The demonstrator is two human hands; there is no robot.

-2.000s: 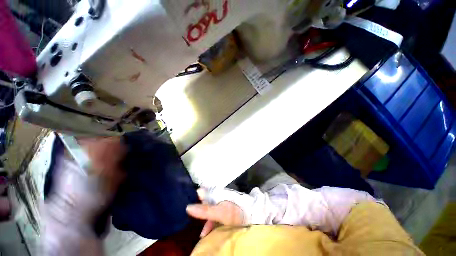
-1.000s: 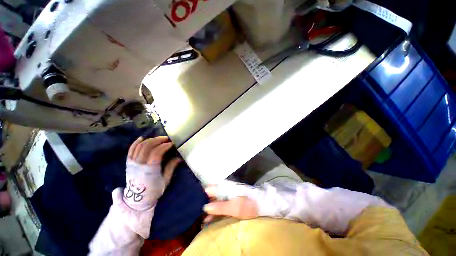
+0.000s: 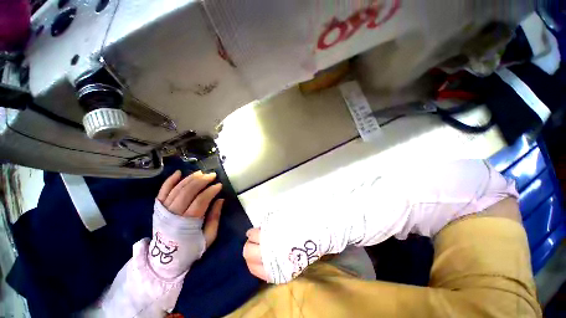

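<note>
The dark navy garment (image 3: 124, 214) lies spread on the machine bed, its right edge running up to the presser foot (image 3: 206, 163) under the off-white machine head (image 3: 174, 81). My left hand (image 3: 191, 199) rests palm down on the cloth, fingertips just below the presser foot, thumb apart. My right hand (image 3: 254, 254) is curled at the garment's right edge, with the edge between its fingers; the sleeve cover hides part of it. A white strip (image 3: 85, 202) lies on the cloth at the left.
Scissors (image 3: 459, 115) with black and red handles lie at the bed's right end. A printed white strip (image 3: 361, 112) is on the bed (image 3: 285, 155). A blue crate (image 3: 537, 199) stands at the right. The ribbed white tension dial (image 3: 105, 123) sticks out at the left.
My left hand moved from the far left onto the cloth by the presser foot and stays there. My right forearm now reaches across the bed's front edge. The view has shifted closer to the machine.
</note>
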